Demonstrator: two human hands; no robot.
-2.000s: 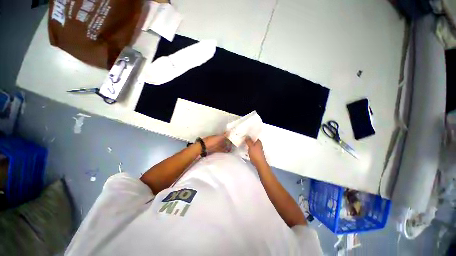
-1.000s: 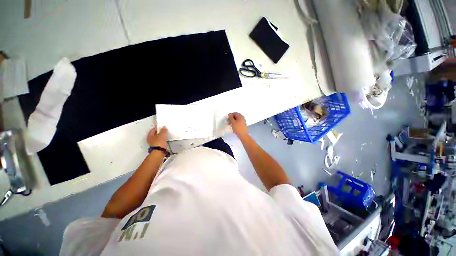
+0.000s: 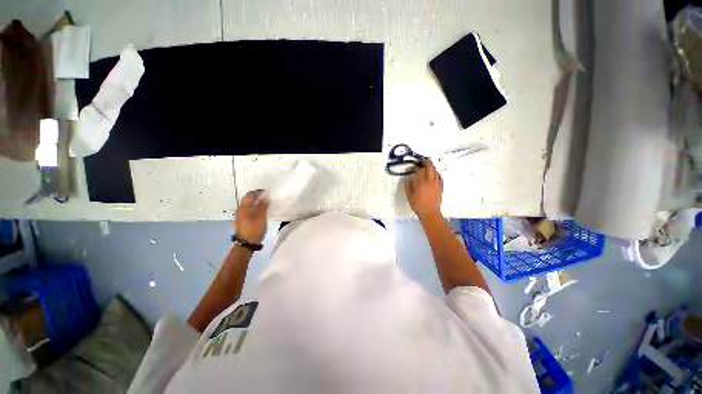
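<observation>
My left hand (image 3: 251,217) is at the table's front edge, closed on one end of a white paper piece (image 3: 296,186), which is blurred. My right hand (image 3: 424,188) is at the scissors (image 3: 403,160), its fingertips over the black handles; the blades point right and the grip is not clear. The long black fabric (image 3: 254,100) lies flat beyond my hands, with a notch at its near side. A white curved scrap (image 3: 108,104) lies over its left end. A stack of cut black pieces (image 3: 468,81) lies to the right, beyond the scissors.
A brown bag (image 3: 23,88), white paper sheets (image 3: 71,52) and a metal box (image 3: 54,165) lie at the table's left. A thick grey roll (image 3: 627,115) runs along the right. A blue crate (image 3: 504,254) stands on the floor below the right front edge.
The paper went from both hands to my left hand alone. My right hand let go of it and moved right to the scissors. The view has turned and shifted.
</observation>
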